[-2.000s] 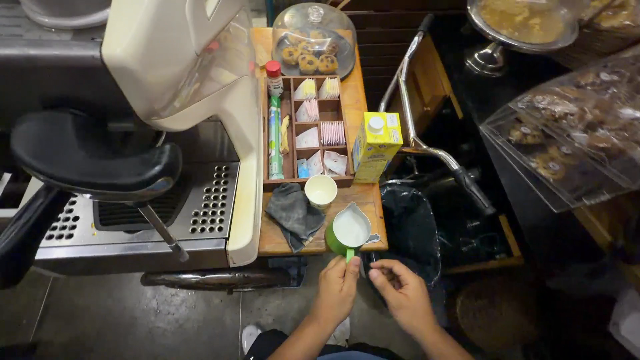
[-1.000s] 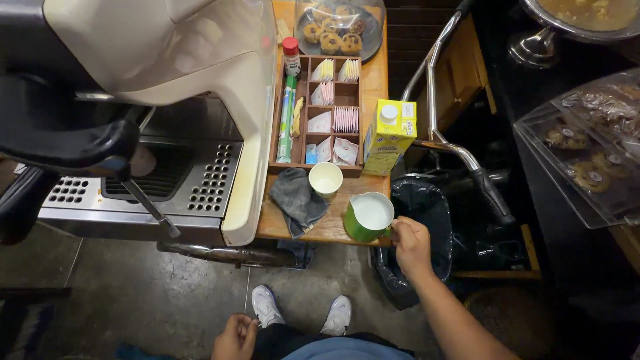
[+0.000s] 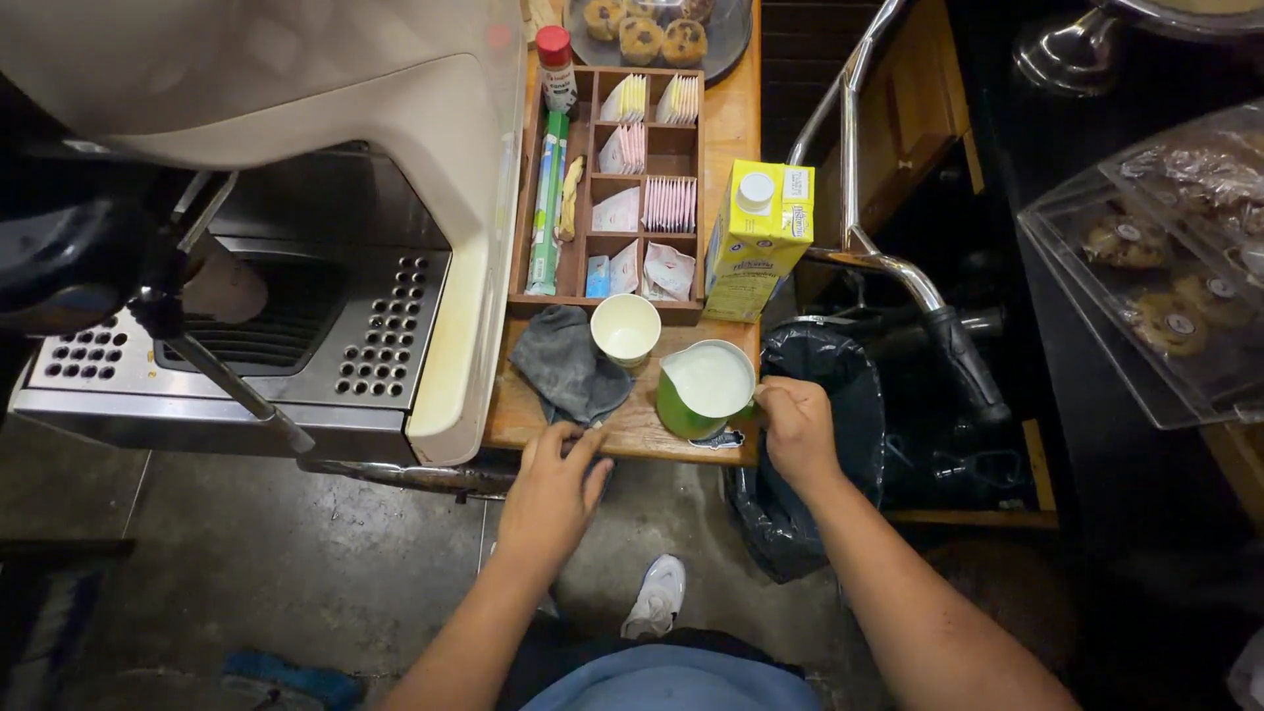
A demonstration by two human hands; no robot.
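Note:
My right hand (image 3: 796, 427) grips the handle of a green milk pitcher (image 3: 683, 407), which holds white milk, at the wooden counter's front right corner. My left hand (image 3: 555, 484) reaches the front edge of the counter with its fingers at the lower edge of a crumpled grey cloth (image 3: 563, 365); whether they pinch it cannot be told. A paper cup (image 3: 626, 330) with a pale inside stands between the cloth and the pitcher. Behind the pitcher stands a yellow milk carton (image 3: 755, 247) with a white cap.
An espresso machine (image 3: 380, 395) with a steam wand (image 3: 242, 390) stands on the left. Behind the cup lies a wooden organizer (image 3: 673, 150) of packets. A bin with a black liner (image 3: 825, 380) and a bent metal tube (image 3: 851, 148) are at the right, near bagged cookies (image 3: 1170, 321).
My left hand has moved up from low in the view to the cloth at the counter's edge. My right hand stays on the pitcher's handle.

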